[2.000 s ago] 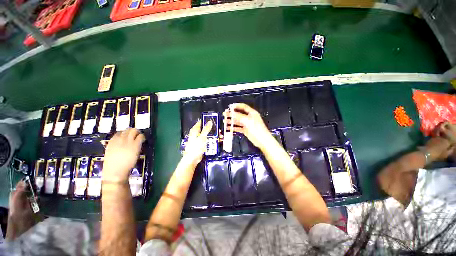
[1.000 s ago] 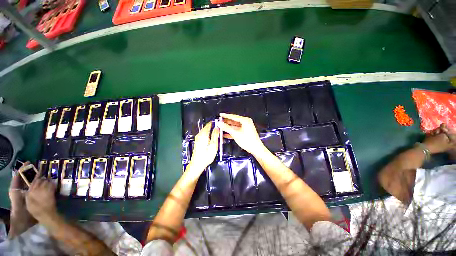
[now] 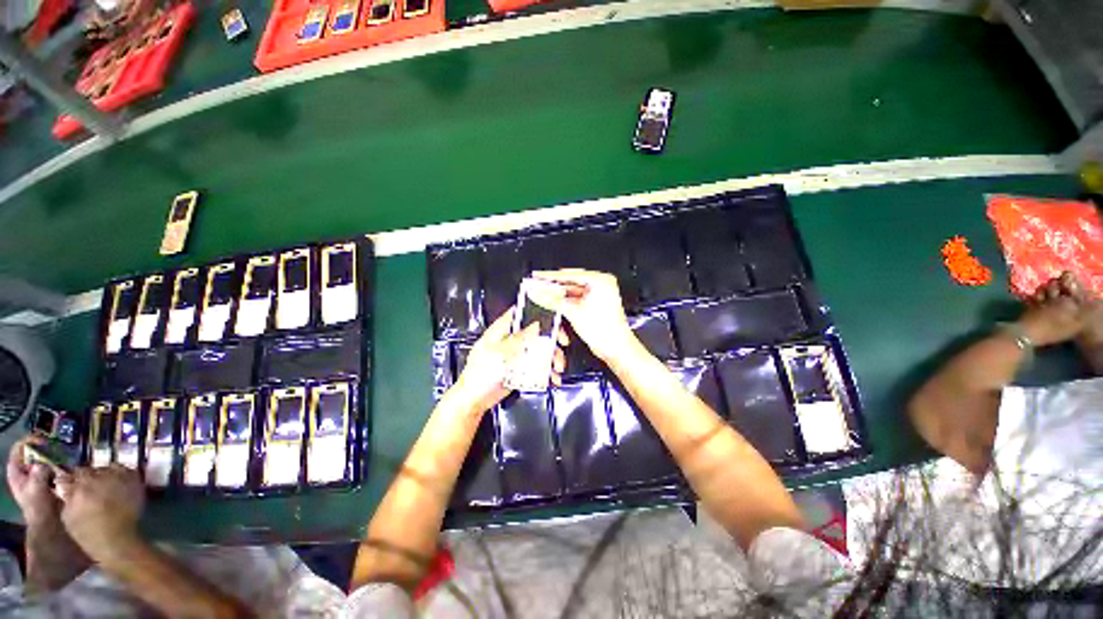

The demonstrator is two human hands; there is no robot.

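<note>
My left hand (image 3: 486, 363) holds a phone (image 3: 533, 345) with a dark screen and a pale lower part, tilted, over the black blister tray (image 3: 762, 320). My right hand (image 3: 593, 317) has its fingertips on the upper end of the same phone. The front housing cannot be told apart from the body here. One assembled phone (image 3: 821, 401) lies in the tray's lower right pocket.
A second blister tray (image 3: 213, 369) with rows of phones is at left. Beyond, the green conveyor belt (image 3: 423, 145) carries two phones. Orange parts (image 3: 964, 261) and a red-orange plastic bag (image 3: 1046, 242) lie at right. Neighbours' hands are at both sides.
The separate phone body and pale housing seen in my hands two seconds ago are now together as one piece, its face turned up. The belt phones have moved left. The neighbour's hand has left the left tray.
</note>
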